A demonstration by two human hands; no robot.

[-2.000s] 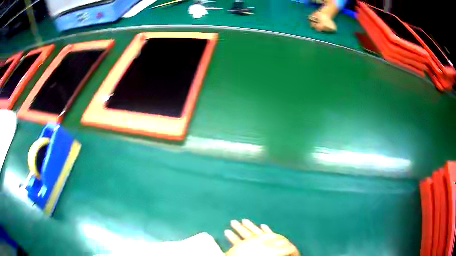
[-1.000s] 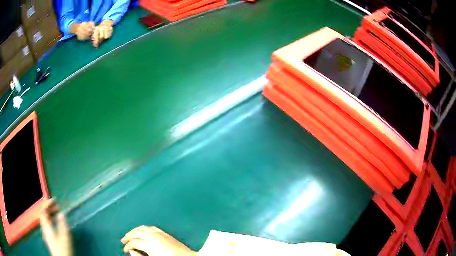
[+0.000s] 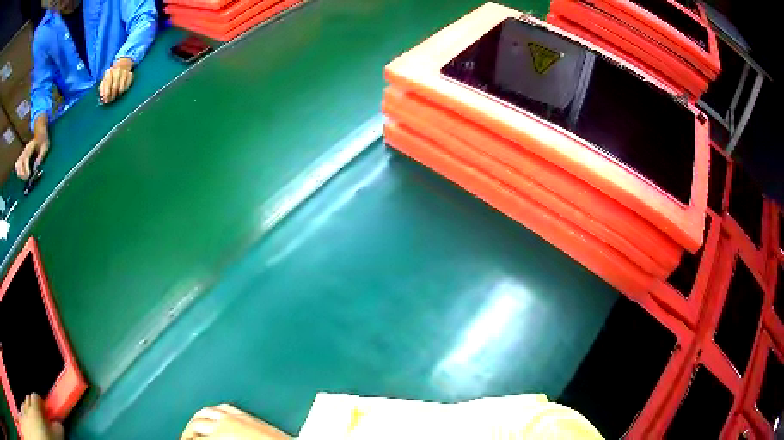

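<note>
A red-orange foam tray (image 3: pixel 64 348) with a black screen assembly (image 3: pixel 30 335) in it lies at the lower left, cut off by the picture's edge. My left hand (image 3: pixel 39 421) is at its near edge, fingertips over the frame, gripping it; the rest of the hand is out of the picture. My right hand (image 3: pixel 230 424) is low on the green bench, well right of that tray. Its fingers are curled and partly cut off, and its underside is hidden. My pale yellow sleeve crosses the bottom.
A stack of foam trays (image 3: pixel 516 185) stands at right, a glossy screen (image 3: pixel 602 112) on top reflecting a yellow triangle. More trays with screens (image 3: pixel 731 326) lie at lower right, and further stacks stand behind. A person in blue (image 3: pixel 94 64) works across the green bench (image 3: pixel 258 258).
The view has swung right, so the right stack sits further left. My left hand, blurred beside the left tray before, is now on its near edge. My right hand is still low on the bench.
</note>
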